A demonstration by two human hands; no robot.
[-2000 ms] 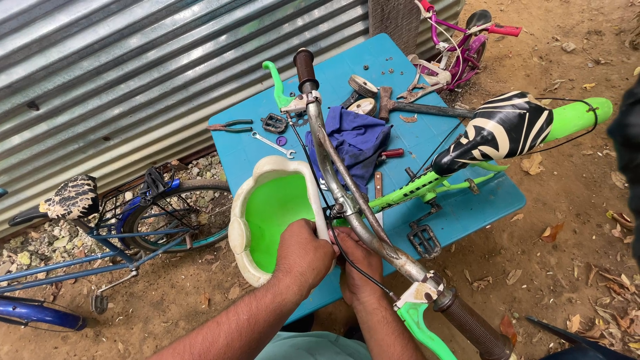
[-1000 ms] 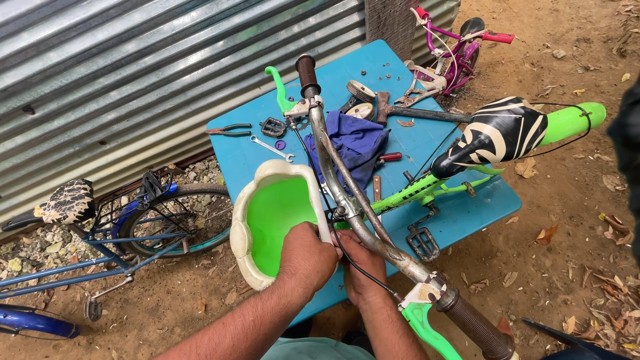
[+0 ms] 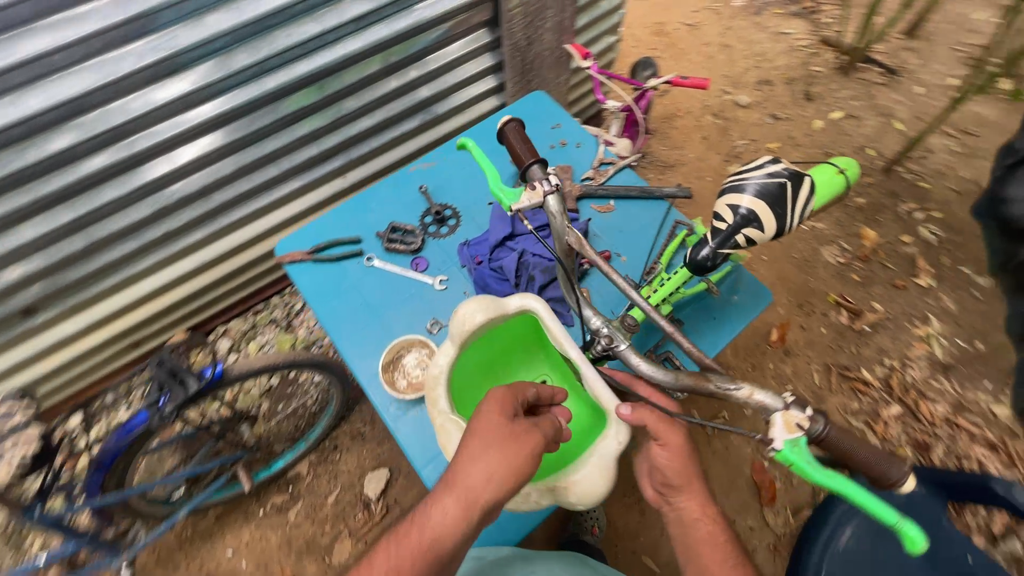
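Observation:
A cream plastic basket with a green inside (image 3: 444, 392) sits at the front of the bicycle handlebar (image 3: 664, 372). My left hand (image 3: 520, 424) is over the basket's opening, its fingers curled; whether something small is between them cannot be told. At the basket's right rim, under a black cable, my right hand (image 3: 660, 440) has its thumb by the rim and its fingers partly behind it. The handlebar has brown grips and green brake levers (image 3: 852, 492). Behind it are the green frame (image 3: 668, 292) and a black-and-cream saddle (image 3: 760, 204).
On the blue table (image 3: 344, 320) lie pliers (image 3: 320, 252), a combination wrench (image 3: 404, 272), a pedal (image 3: 402, 237), a crank with chainring (image 3: 440, 218), a purple cloth (image 3: 520, 256), a hammer (image 3: 624, 192) and a small bowl (image 3: 406, 368). A blue bicycle (image 3: 128, 448) stands left, a pink one (image 3: 632, 104) behind.
My left hand has moved from the basket's right rim to over its opening. My right hand remains beside the rim. The view has shifted, and a small bowl and a chainring now show.

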